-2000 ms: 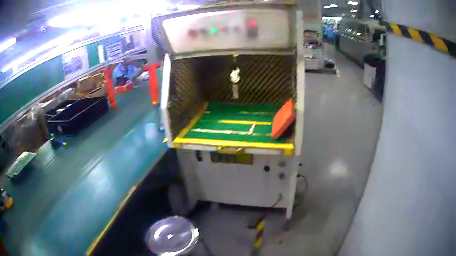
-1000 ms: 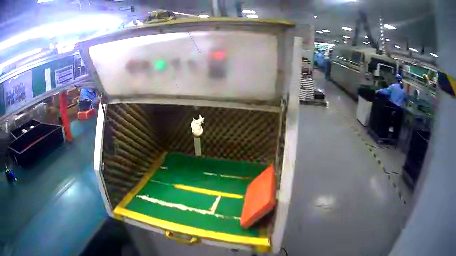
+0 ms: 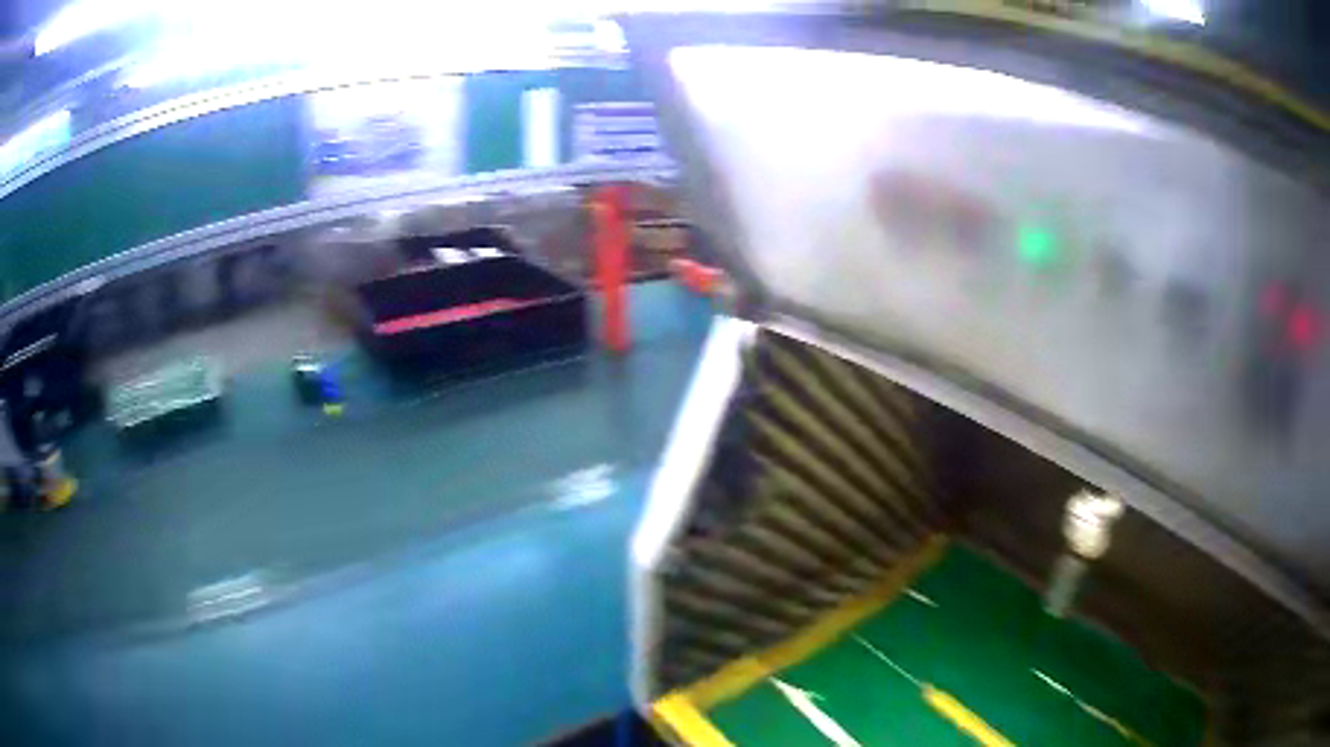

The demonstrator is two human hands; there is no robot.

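Neither of my hands is in the picture. The open foam-lined box stands close in front at the right, tilted and cut off by the frame; its white left edge (image 3: 681,504) shows clearly. Its green floor mat (image 3: 948,657) has yellow tape and worn white lines. A thin arm wrapped in white (image 3: 1088,525) stands inside. Brown foam (image 3: 817,482) covers the left inner wall. The pale panel above (image 3: 1006,190) carries blurred green and red lights.
The wide teal surface (image 3: 394,584) runs along the left. On it are a black tote with red inside (image 3: 474,324), an orange-red post (image 3: 610,270), a green-white tray (image 3: 164,394) and a small blue item with a yellow tip (image 3: 331,387).
The view has turned left and come closer to the box, which now lies at the right. The red-orange block and the right-hand aisle have left the picture.
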